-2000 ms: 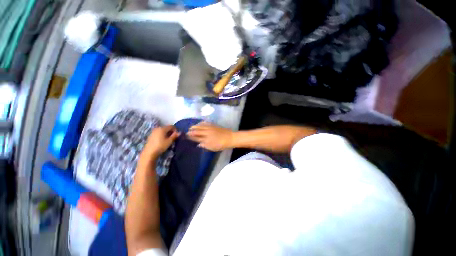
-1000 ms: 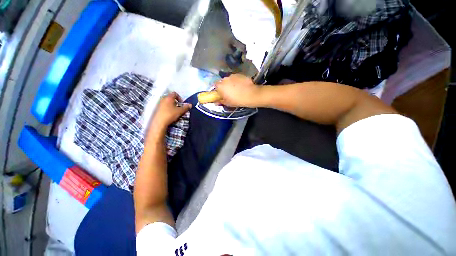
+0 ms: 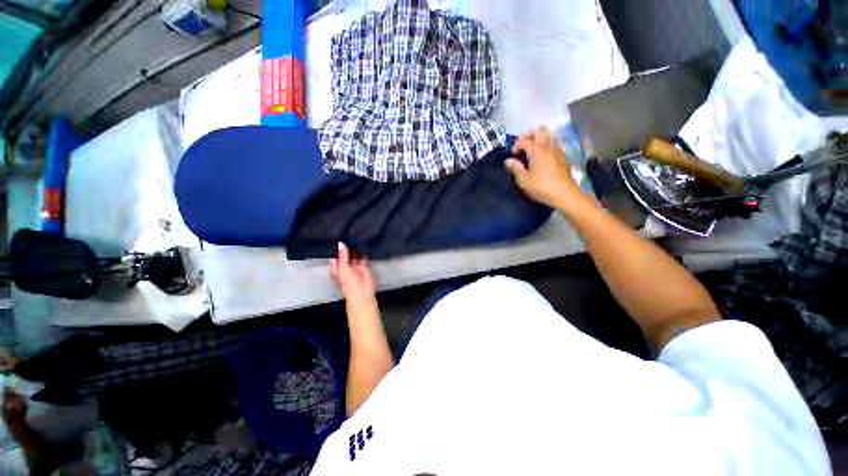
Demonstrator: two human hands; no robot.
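Observation:
A plaid garment [image 3: 409, 93] lies over the back edge of a padded navy board [image 3: 246, 186]. Its dark panel [image 3: 400, 214] is spread along the board, with a few folds at its left part. My right hand [image 3: 544, 167] rests with bent fingers at the panel's upper right corner, near the plaid edge. My left hand [image 3: 353, 271] is at the panel's front edge, fingertips touching it; whether it pinches the cloth is unclear. The steam iron [image 3: 683, 186] with its tan handle sits at the right, by the grey rest plate [image 3: 642, 107], with no hand on it.
A blue long box [image 3: 283, 56] with a red label stands behind the board. White cloth [image 3: 744, 121] is bunched behind the iron. A blue tub [image 3: 288, 390] with plaid pieces is below the table. Dark and plaid garments lie at lower right. Part of a person shows at lower left.
The iron has left my right hand and rests at the right. My left hand has moved from the plaid edge to the panel's front edge. The view has turned, showing the whole board.

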